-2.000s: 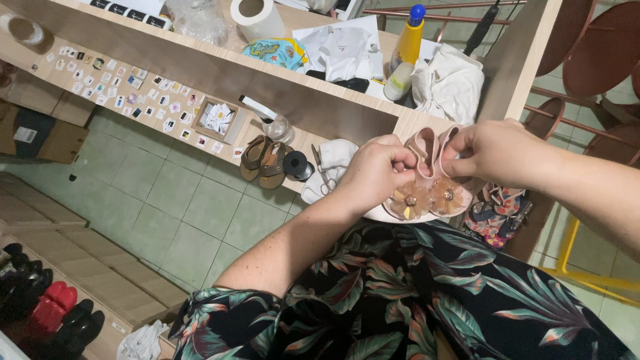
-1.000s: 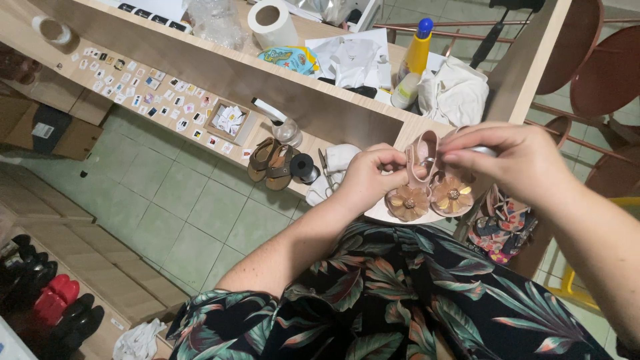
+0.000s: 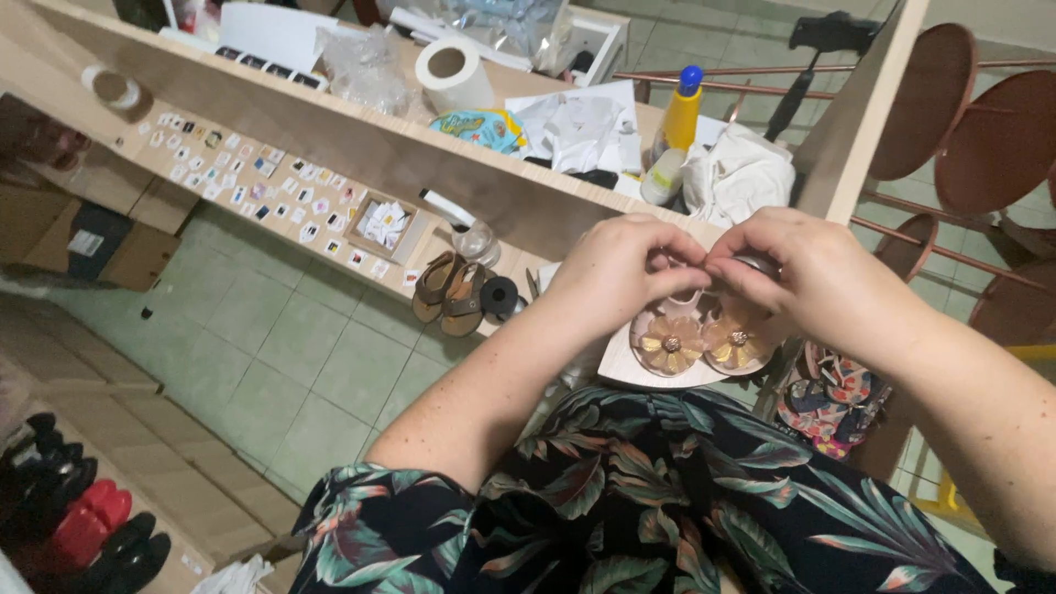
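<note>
A pair of pink sandals with gold flower ornaments [image 3: 671,343] lies side by side on the rounded wooden board end in front of me. My left hand [image 3: 635,260] has its thumb and fingertips pinched together at the sandals' straps. My right hand [image 3: 771,256] meets it fingertip to fingertip, and a small, shiny rounded thing, not clear enough to name, is held in its curled fingers. The fingers hide most of the straps and whatever lies between the fingertips. To the left, brown sandals [image 3: 452,293] stand next to a black spool [image 3: 499,297].
Many small stickers [image 3: 256,191] and a small box of paper pieces [image 3: 386,224] lie along the lower shelf. The upper shelf holds a paper roll [image 3: 450,70], a yellow bottle with a blue cap [image 3: 681,111] and white cloth [image 3: 737,175]. Brown round discs [image 3: 924,101] stand right.
Both hands have come together above the straps, fingertips touching; one second ago they were slightly apart. The straps, upright between the hands before, are now mostly covered.
</note>
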